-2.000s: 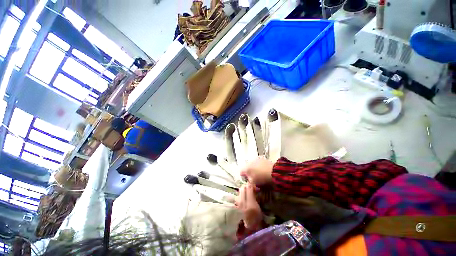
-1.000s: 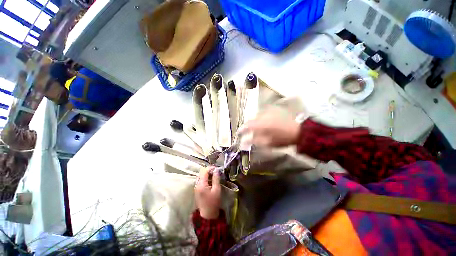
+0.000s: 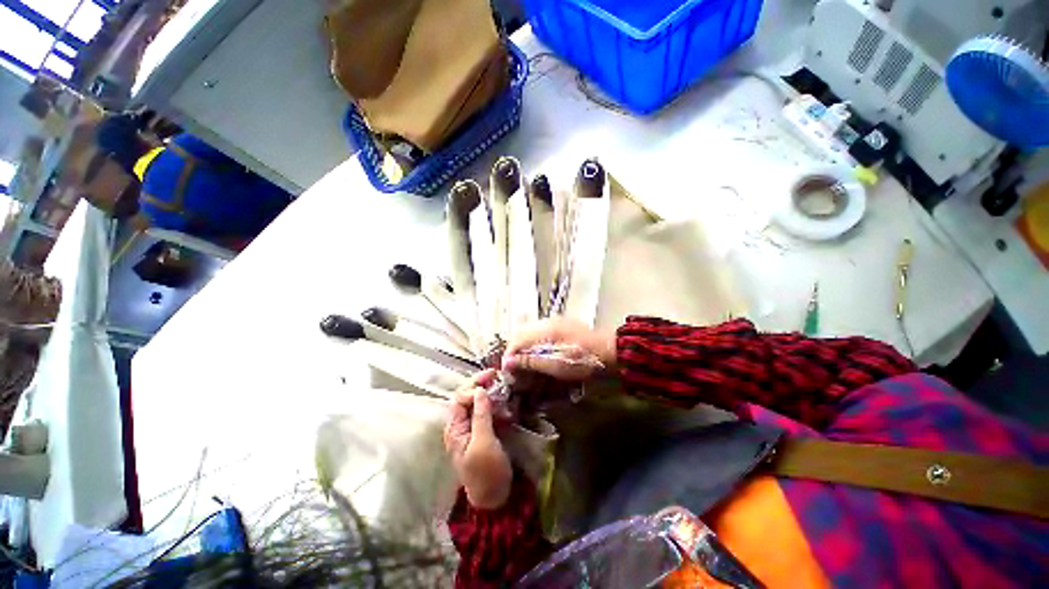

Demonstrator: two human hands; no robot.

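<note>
Cream bag parts (image 3: pixel 679 270) lie bunched on the white table. Several long cream strap ends with dark rounded tips (image 3: pixel 589 180) fan out from them toward the far side and the left. My right hand (image 3: pixel 558 349) and my left hand (image 3: pixel 479 451) are close together where the strips meet. Both pinch a thin whitish tie (image 3: pixel 502 392) around the gathered part. The tie is small and partly hidden by the fingers. A yellow edge shows on the panels beside my left hand.
A blue basket (image 3: pixel 433 173) with brown pieces (image 3: pixel 420 69) and a blue crate (image 3: pixel 644 58) stand at the far side. A tape roll (image 3: pixel 820 205), a green thin tool (image 3: pixel 812 311), a yellowish stick (image 3: pixel 904 276) and a blue round fan (image 3: pixel 998 90) are at the right.
My right hand was blurred and apart from my left a second ago; it has come back against the gathered point. Both hands are now close together at the tie.
</note>
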